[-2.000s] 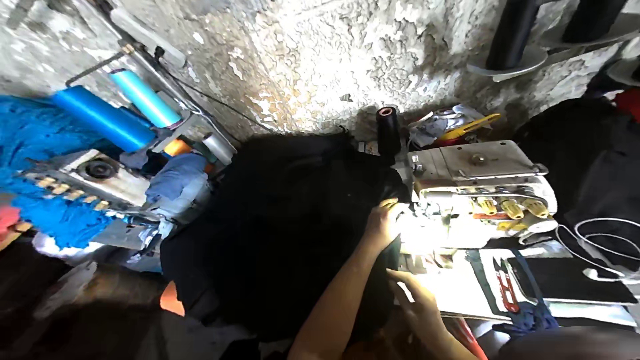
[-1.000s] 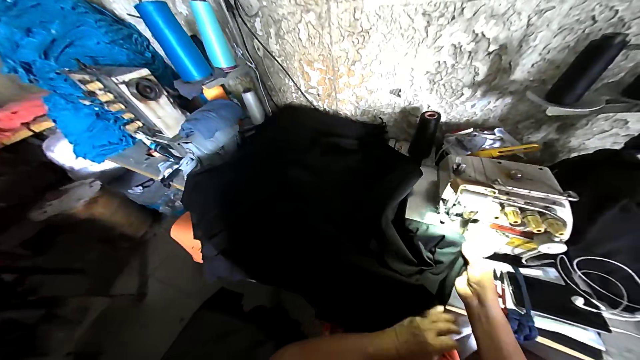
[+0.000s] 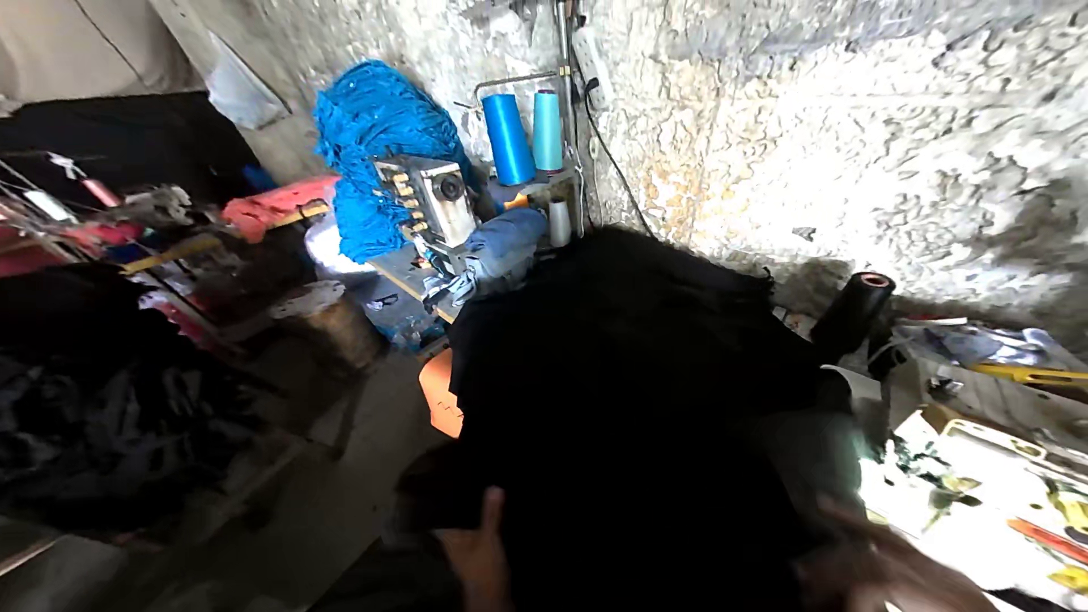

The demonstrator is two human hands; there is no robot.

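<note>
A large heap of black fabric [image 3: 629, 365] fills the middle of the head view. At its lower left edge is my left hand [image 3: 480, 544], thumb raised, the fingers hidden by or lost against the dark cloth. My right hand [image 3: 875, 561], blurred, lies over the lower right part of the fabric, close to the brightly lit sewing machine [image 3: 977, 459]; its grip cannot be made out. Behind the machine stands a cone of black thread [image 3: 854, 310].
A second sewing machine [image 3: 433, 200] stands at the upper left beside blue fabric [image 3: 382, 144], a blue thread cone [image 3: 508, 140] and folded denim [image 3: 510, 242]. A round stool [image 3: 327, 319] and a dark fabric pile [image 3: 110, 416] are farther left. The rough wall [image 3: 765, 127] borders the back.
The view has swung left. My left hand, near the right machine two seconds ago, is now at the lower left edge of the black fabric. The right hand has moved away from the machine's needle area.
</note>
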